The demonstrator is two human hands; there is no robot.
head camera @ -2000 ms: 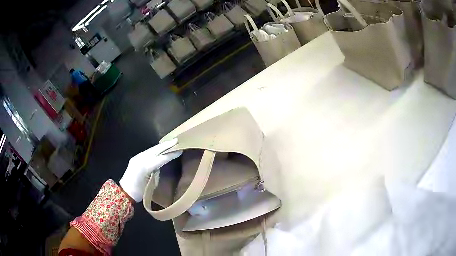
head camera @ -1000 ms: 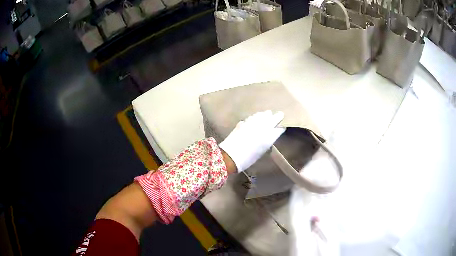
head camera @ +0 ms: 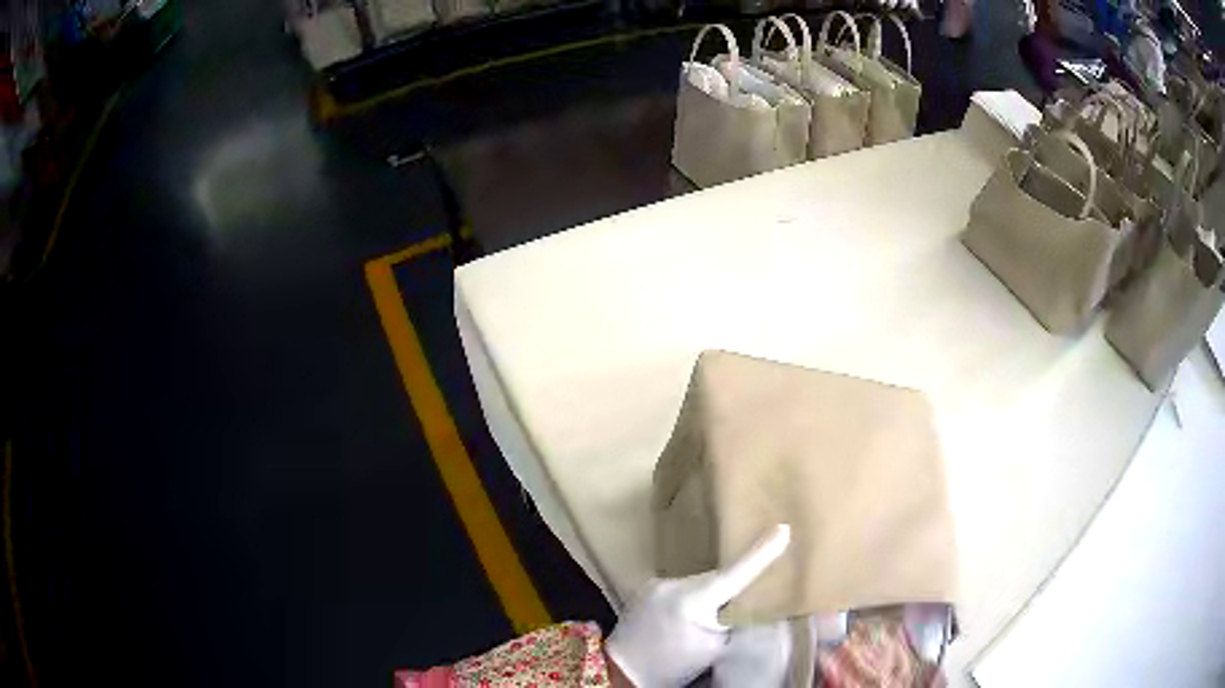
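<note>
A beige tote bag (head camera: 833, 484) lies on the white-covered table in front of me, its base away from me and its open end towards me at the bottom of the picture. My left hand (head camera: 678, 629), in a white glove, grips the bag at the near left of its opening, one finger stretched along the outside. A floral sleeve (head camera: 880, 652) shows in the bag's mouth at the bottom edge. My right hand is hidden, seemingly inside the bag. Part of a handle shows, blurred, beside my left hand.
Several beige totes (head camera: 1048, 242) stand at the table's right side. More totes with white paper (head camera: 739, 121) stand beyond the far edge. White sheets (head camera: 1115, 578) lie at the lower right. A yellow floor line (head camera: 443, 437) runs left of the table (head camera: 591, 350).
The bag has turned, its opening now towards me. My left hand has moved down towards the picture's bottom edge. The floral sleeve now shows at the bag's mouth. The view has shifted.
</note>
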